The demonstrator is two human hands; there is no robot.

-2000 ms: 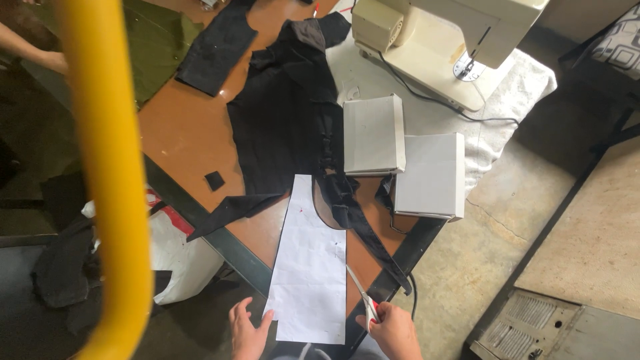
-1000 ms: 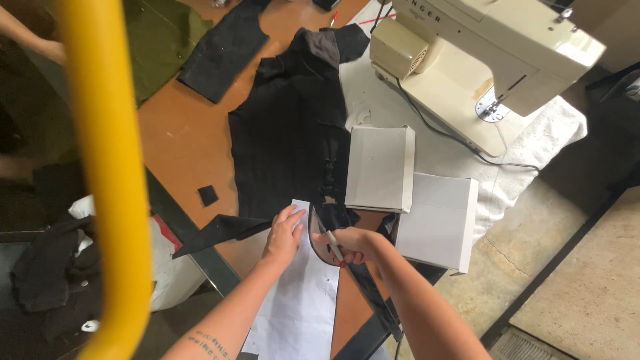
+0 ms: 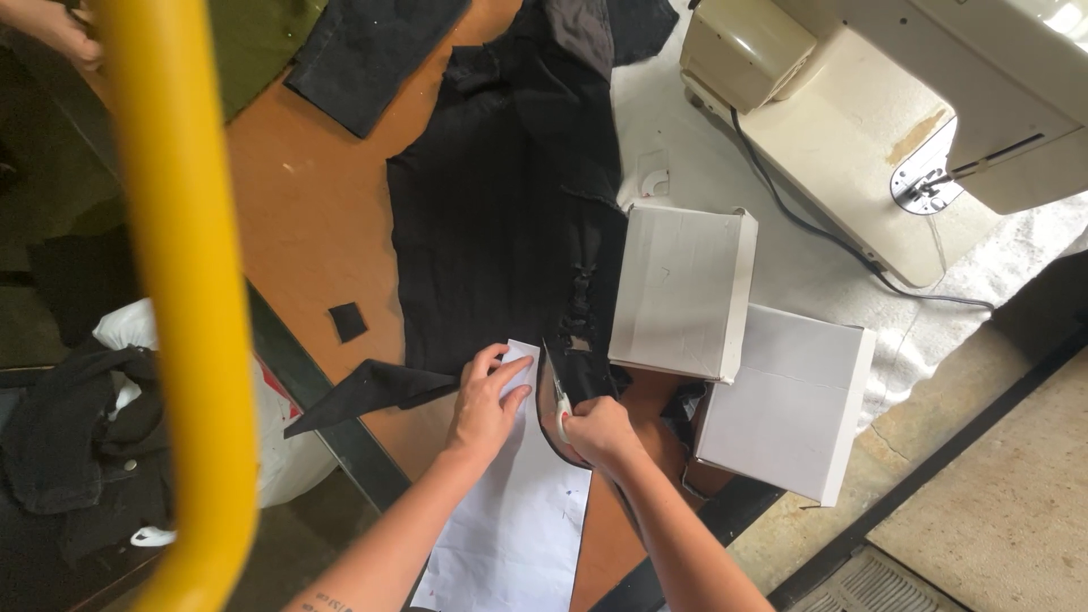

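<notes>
The white paper pattern piece (image 3: 518, 527) lies over black fabric, whose dark edge shows along the paper's curved right side. My left hand (image 3: 495, 395) presses on the paper's narrow top end, fingers spread and touching it. My right hand (image 3: 599, 429) grips the scissors (image 3: 562, 406) just right of the paper; their blades point up at the black fabric (image 3: 510, 221). Part of the handles is hidden in my fingers. A frayed, torn strip runs down the fabric's right side. A small black fabric square (image 3: 348, 323) lies on the table to the left.
Two white boxes (image 3: 680, 293) overlap at the right. Behind them a sewing machine (image 3: 850, 144) with a cord stands on a white towel (image 3: 960, 314). A yellow pole (image 3: 191, 297) crosses the left foreground. Another person's hand (image 3: 72, 38) is near olive fabric (image 3: 259, 51) at upper left.
Both my hands have moved up along the paper from its lower end. My left hand now rests on its narrow top, and the scissors are at the black fabric beside it.
</notes>
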